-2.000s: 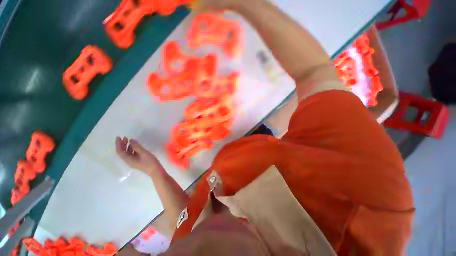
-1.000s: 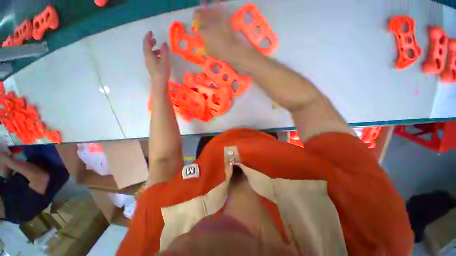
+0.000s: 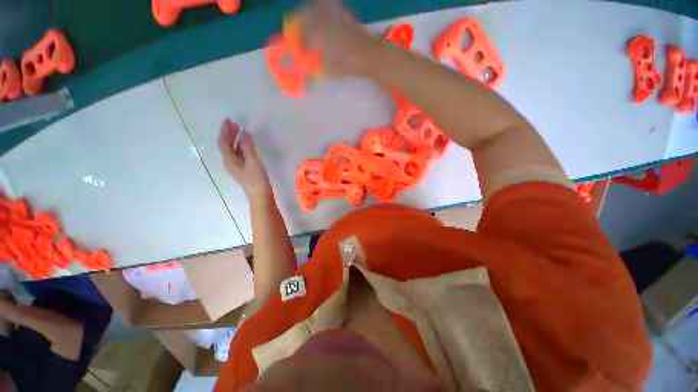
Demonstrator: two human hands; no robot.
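My right hand (image 3: 331, 40) is blurred, with yellow at its fingertips. It grips an orange controller shell (image 3: 291, 67) above the bench's far edge. My left hand (image 3: 243, 157) is over the white bench, fingers loosely curled and apart, with a small whitish patch at the fingers and no shell. A loose pile of shells (image 3: 360, 170) lies between my arms near the front edge. Another shell (image 3: 469, 52) lies beyond my right forearm, which partly hides shells beneath it.
A green conveyor belt (image 3: 115, 31) bearing spaced shells runs beyond the white bench (image 3: 130, 161). A grey metal bar (image 3: 34, 109) juts over it at left. Shell piles (image 3: 38, 237) lie left, a shell row (image 3: 673, 76) right. Cartons (image 3: 218, 285), a red stool (image 3: 666, 178) and another person's arm (image 3: 46, 325) are below.
The view has turned from the first frame. Since the second, my right hand has lifted a shell off the bench and moved it toward the belt side. My left hand appears lower in view.
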